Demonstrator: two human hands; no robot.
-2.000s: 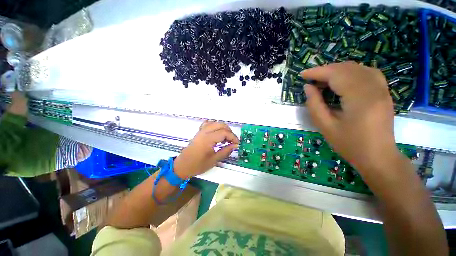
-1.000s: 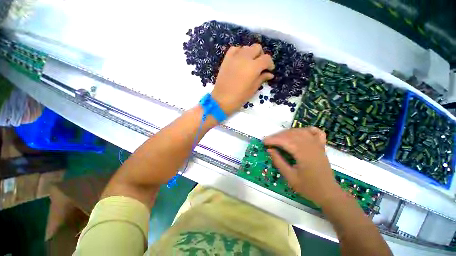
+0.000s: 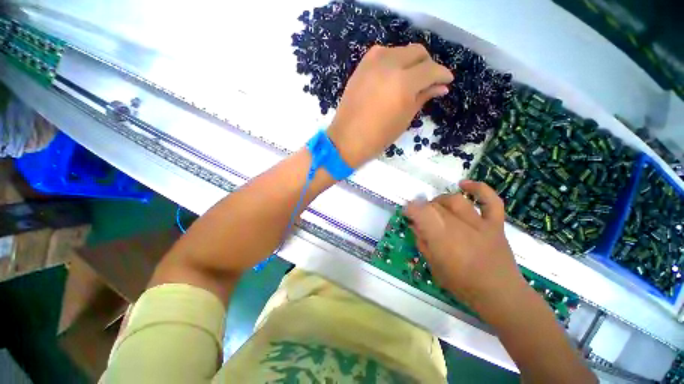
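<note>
My left hand (image 3: 394, 97), with a blue wrist strap (image 3: 330, 156), is over the pile of small dark capacitors (image 3: 337, 45). Its thumb and fingertips are close together; whether a part is between them cannot be told. My right hand (image 3: 461, 244) is over the left part of the green circuit board panel (image 3: 399, 251), fingers bent down at its back edge. Its fingertips are partly hidden, and I cannot tell if it holds a part. Larger green capacitors (image 3: 555, 161) lie spread to the right of the dark pile.
A blue-edged parts bin (image 3: 626, 206) holds more green cylinders at the right. Conveyor rails (image 3: 187, 154) run along the near side of the bench, with another green panel (image 3: 28, 51) at the far left. A blue container (image 3: 82, 172) and cardboard boxes (image 3: 97, 285) are below left.
My left hand has gone from beside the panel to the dark pile. My right hand has gone from the green capacitors to the panel. The camera view has tilted and shifted.
</note>
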